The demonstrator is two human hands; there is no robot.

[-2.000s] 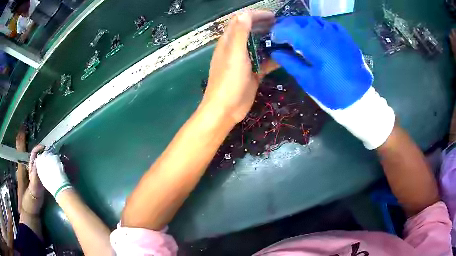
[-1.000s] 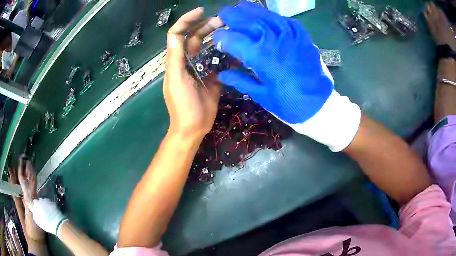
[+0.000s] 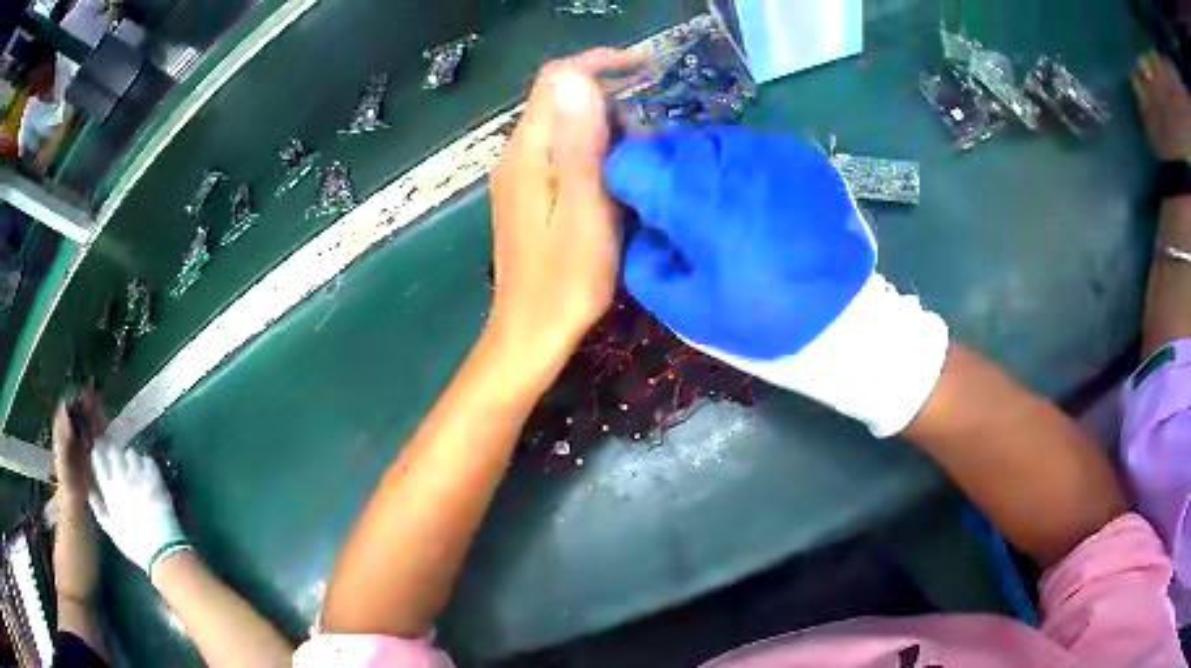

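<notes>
My left hand (image 3: 555, 209) is bare, raised over the bench with fingers bent to the right. My right hand (image 3: 751, 242), in a blue-palmed glove with white cuff, is curled into a fist close beside it. Whether either hand holds a board or part is hidden. A circuit board (image 3: 692, 81) shows just beyond my left fingertips by the rail; whether they touch it is unclear. The pile of dark wired parts (image 3: 640, 379) with red leads lies below my hands, partly covered by them.
A pale rail (image 3: 314, 248) curves along the far side, with boards (image 3: 333, 189) on the green surface behind it. A pale blue-white tray (image 3: 803, 37), a single board (image 3: 878, 179) and a board stack (image 3: 999, 85) lie right. Another person's gloved hand (image 3: 131, 502) is left; another's arm (image 3: 1169, 209) is right.
The board seen between my hands a second ago is now hidden from view. My right hand has curled from a spread grip into a fist. The camera view has shifted.
</notes>
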